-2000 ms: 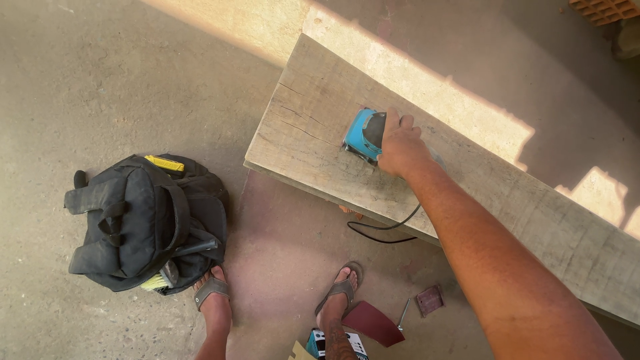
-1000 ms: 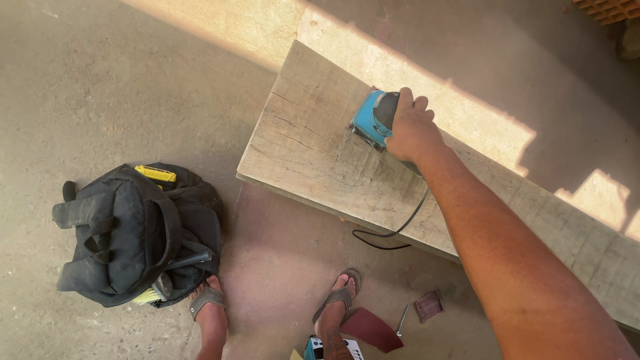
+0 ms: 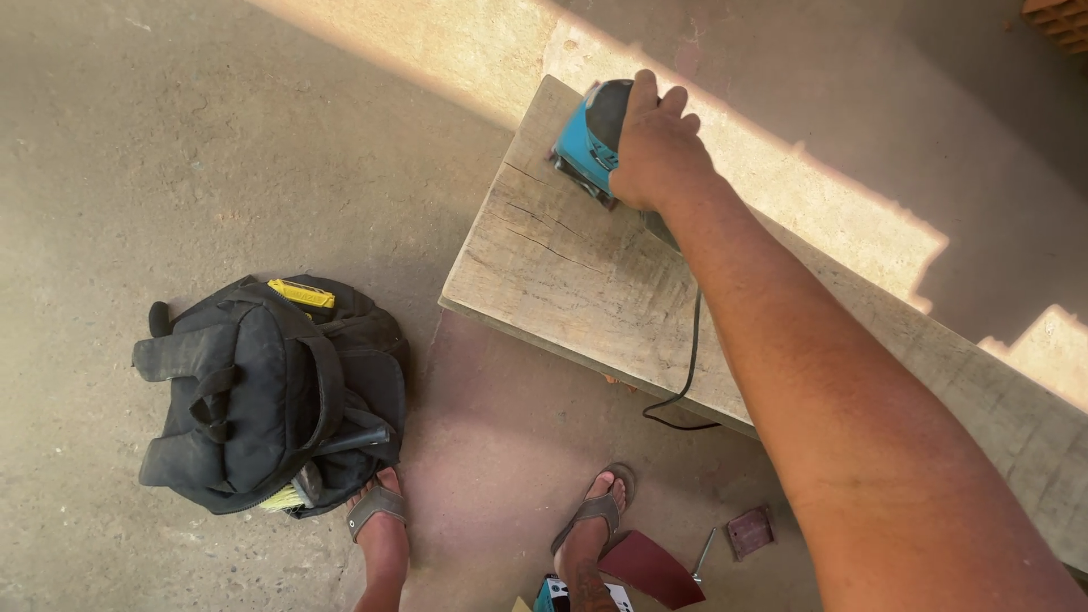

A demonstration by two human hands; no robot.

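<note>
My right hand [image 3: 663, 149] grips a blue and black electric sander [image 3: 586, 140] from its right side. The sander sits near the far left corner of a weathered wooden plank [image 3: 544, 272], which shows several cracks by its left end. A black power cord [image 3: 695, 348] comes from under my forearm, crosses the plank and hangs over its near edge. My left hand is out of view.
A black backpack [image 3: 255, 399] with a yellow-cased tool [image 3: 302, 294] and a brush [image 3: 285, 497] lies on the concrete floor. By my sandalled feet are dark red sandpaper [image 3: 650, 568], a metal bolt-like rod [image 3: 704, 552], a small worn square pad [image 3: 750, 533] and a box [image 3: 552, 592]. A hollow brick [image 3: 1062, 24] lies far right.
My right hand has moved the sander away from me, from the middle of the plank's left part to near its far corner. The grip has stayed on the sander.
</note>
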